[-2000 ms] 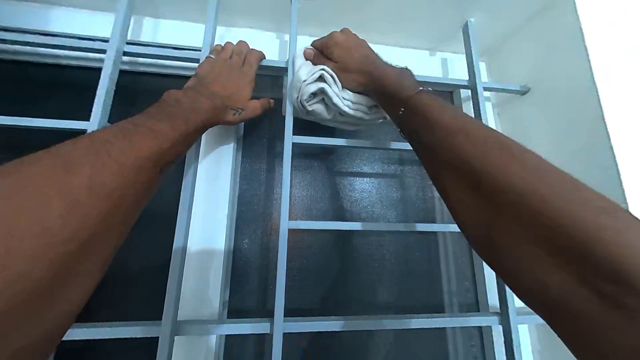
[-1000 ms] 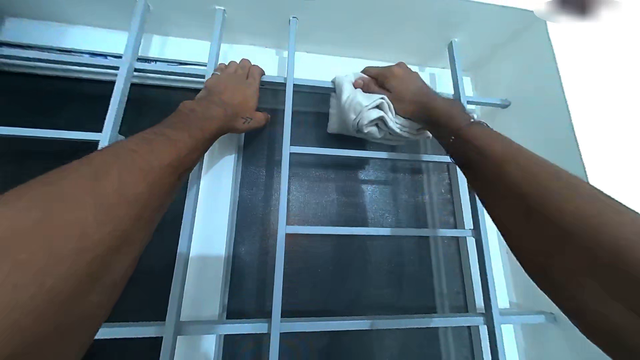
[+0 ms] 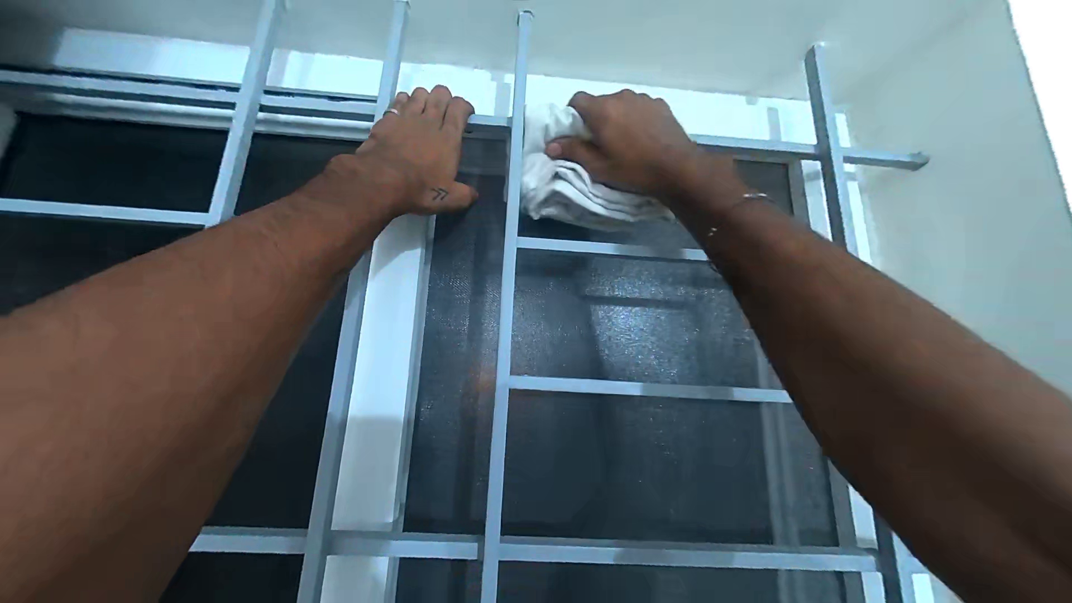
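Observation:
My right hand (image 3: 632, 138) grips a folded white cloth (image 3: 578, 193) high up at the metal window grille, just right of a long upright bar (image 3: 505, 318). The cloth lies against the top crossbar, part of which it hides. My left hand (image 3: 423, 142) rests over the same top crossbar (image 3: 486, 126), left of that upright, with its fingers pointing up and its thumb out to the side. Whether its fingers curl round the bar is hidden. Behind the grille is a window with dark mesh-like panels (image 3: 636, 469).
Shorter crossbars (image 3: 645, 389) span the grille below the cloth. Another upright (image 3: 825, 142) stands at the right, near the white side wall (image 3: 963, 209) of the recess. A white window frame post (image 3: 377, 377) runs down behind the bars, below my left hand.
From one second ago, my right hand and the cloth have moved left along the top crossbar, up to the long upright. Two seconds ago they were also by that upright. My left hand has stayed on the crossbar.

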